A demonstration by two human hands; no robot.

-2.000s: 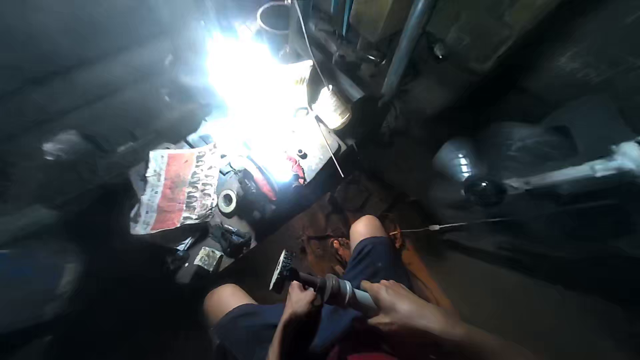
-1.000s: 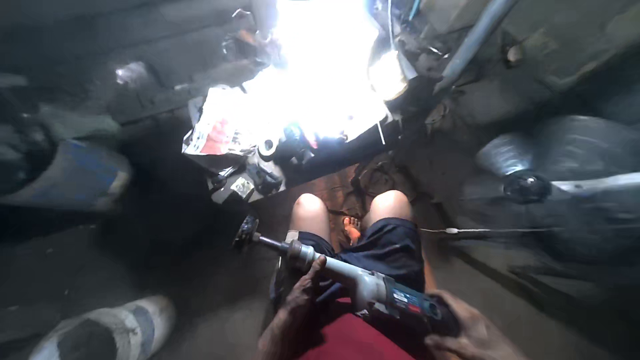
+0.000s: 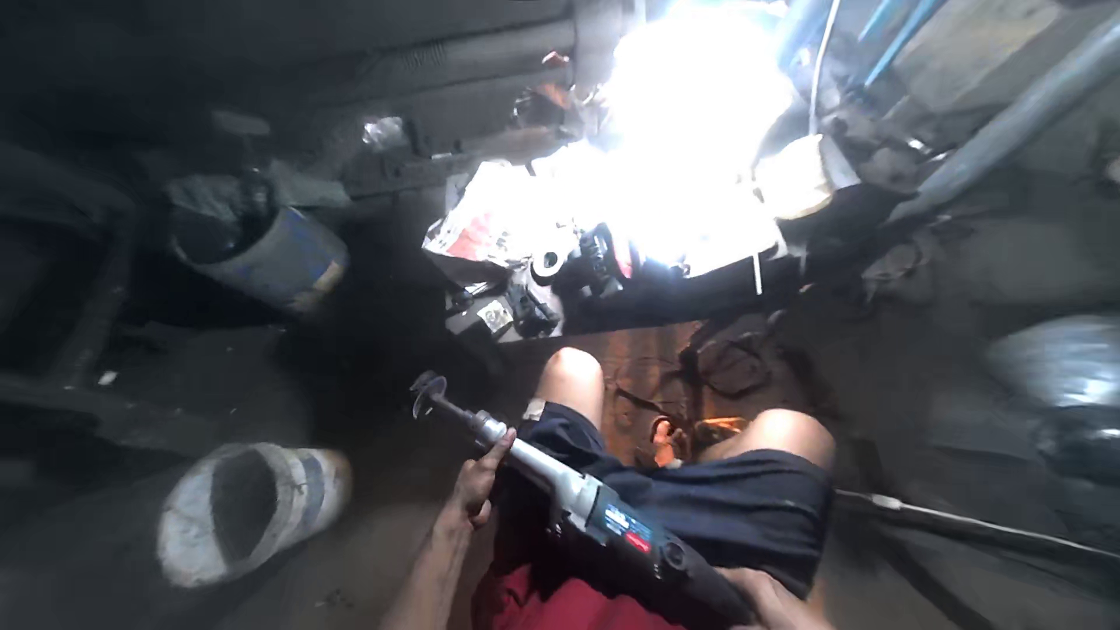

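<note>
A long-necked electric rotary power tool [image 3: 634, 534] lies slantwise across my lap, above dark shorts. At its far left end, a thin shaft carries a round attachment [image 3: 429, 395], whose exact kind I cannot tell. My left hand [image 3: 481, 477] is at the pale metal neck, its index finger extended along it; the palm side is partly hidden. Around the rear end of the dark body is my right hand [image 3: 766, 599], partly cut off by the lower edge of the view.
A bench edge ahead bears a roll of tape [image 3: 549, 262], a printed bag [image 3: 472, 232] and glaring light. Two buckets [image 3: 306, 262], [image 3: 302, 490] stand at left. A cable [image 3: 954, 516] runs right; a fan-like object [image 3: 1067, 376] stands far right. A slanting pipe [image 3: 1015, 114] is at upper right.
The tool's body, mostly hidden two seconds ago, now shows across my lap. My right hand has moved back to its rear end. The view has shifted, bringing the buckets in at left.
</note>
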